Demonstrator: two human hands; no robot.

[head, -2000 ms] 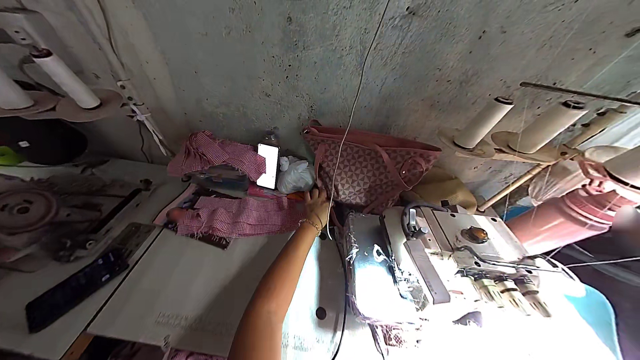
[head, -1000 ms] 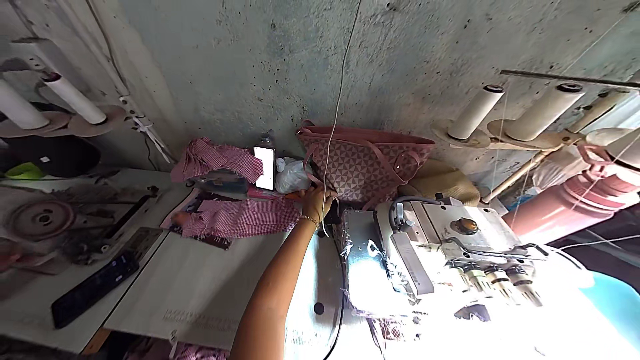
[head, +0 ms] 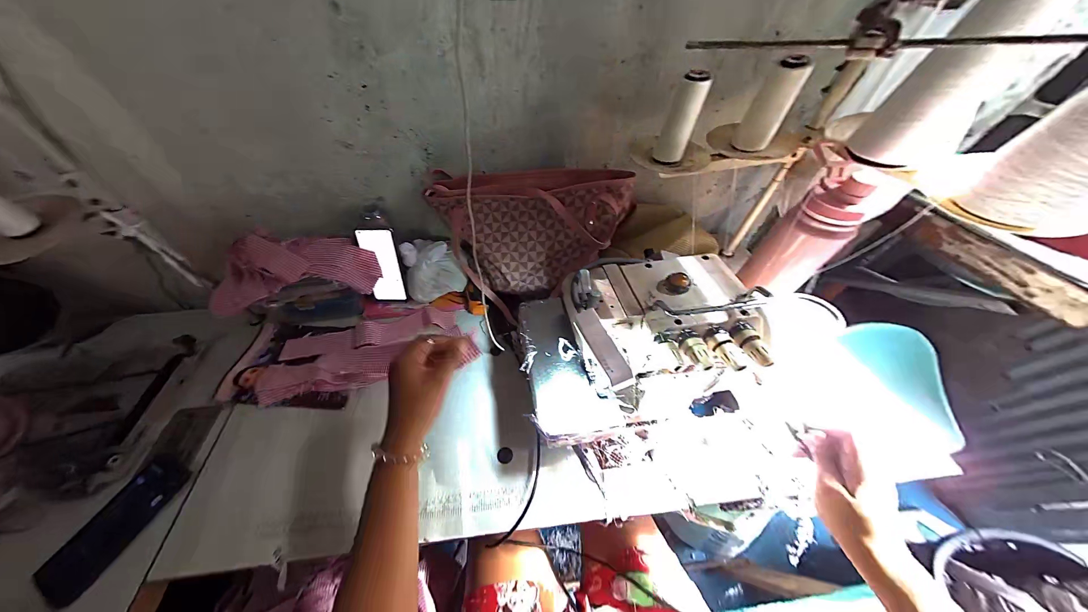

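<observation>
My left hand (head: 427,371), a beaded bracelet at its wrist, is at the right end of some pink checked fabric pieces (head: 340,367) on the white table; its fingers are curled, and whether they grip the cloth is unclear. Over at the right, my right hand (head: 833,467) is beside the overlock sewing machine (head: 663,297), in strong glare. A small, thin dark thing shows at its fingertips, too washed out to name. Behind the fabric stand a lit phone (head: 381,263) and a tied plastic bag (head: 435,272).
A patterned handbag (head: 527,229) leans on the wall behind the machine. Thread cones (head: 682,119) stand on a rack above right, near a pink bottle (head: 795,229). A dark phone-like object (head: 110,531) lies at lower left. A black cable (head: 534,476) hangs over the front edge.
My left hand has drawn back from beside the handbag to the near right end of the checked fabric. My right hand now shows at the right. The view has shifted.
</observation>
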